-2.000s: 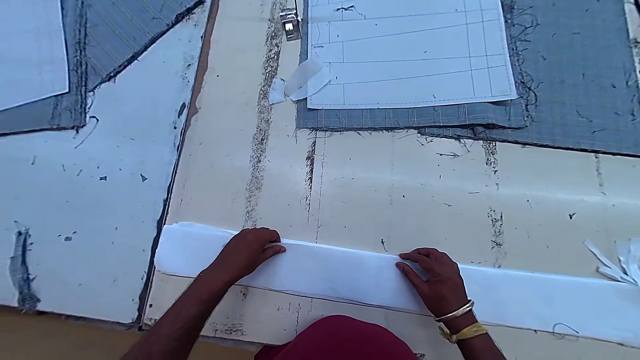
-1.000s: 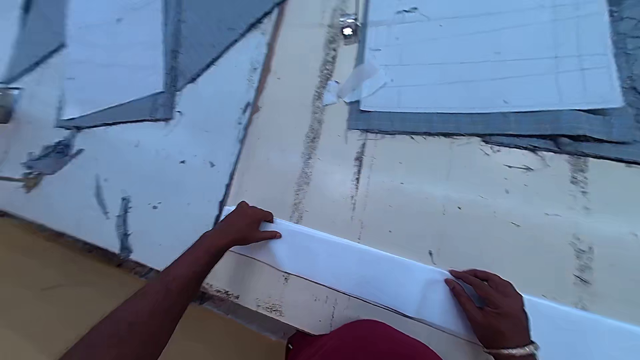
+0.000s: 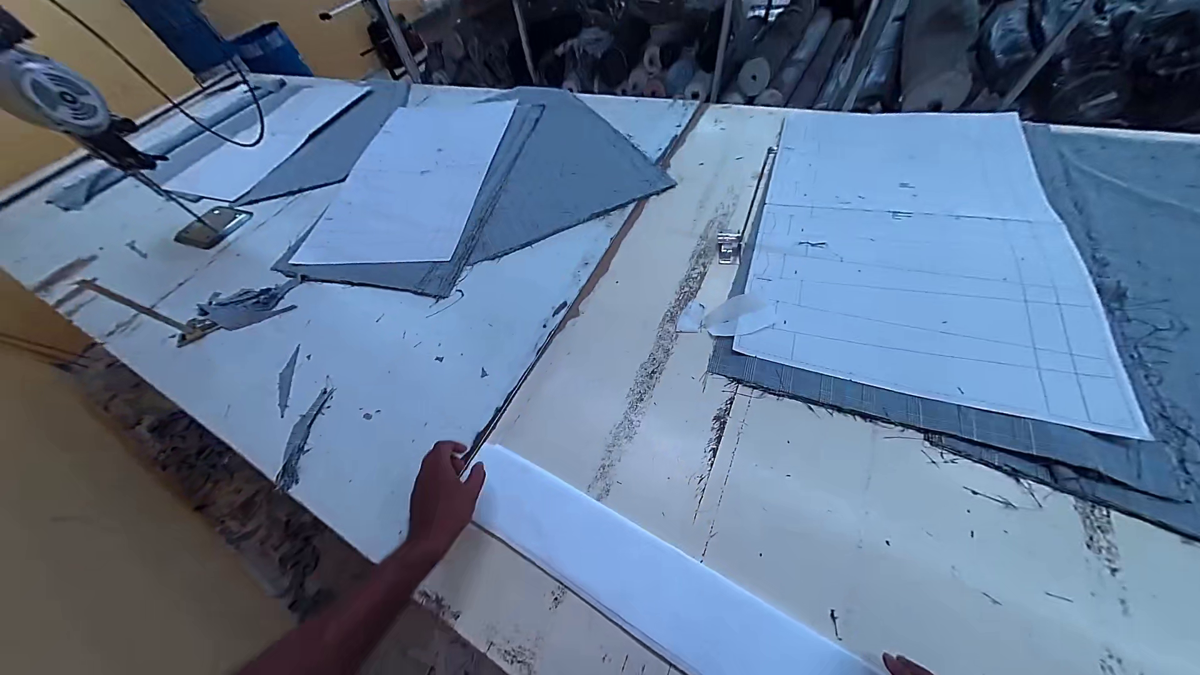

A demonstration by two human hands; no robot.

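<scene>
A long folded strip of white material (image 3: 637,572) lies along the near edge of the table. At its left end is my left hand (image 3: 445,497), thumb and fingers around the corner; whether it grips the strip cannot be told. Only the fingertips of my right hand (image 3: 905,665) show at the bottom edge, beside the strip. Beyond the strip, a white paper pattern with ruled lines (image 3: 928,291) rests on stacked grey fabric (image 3: 844,389). A small metal clamp (image 3: 728,247) and white scraps (image 3: 741,314) are beside that pattern.
More paper patterns (image 3: 412,187) lie on grey fabric (image 3: 572,169) at the left. An electric cutting machine (image 3: 61,94) with a cable stands at upper left, near its metal base plate (image 3: 214,228). Fabric scraps (image 3: 246,307) litter the table. Fabric rolls (image 3: 787,56) are stacked behind.
The view has swung up and left, bringing in the cutting machine and fabric rolls. My left hand has moved to the strip's left end. My right hand is now mostly out of frame.
</scene>
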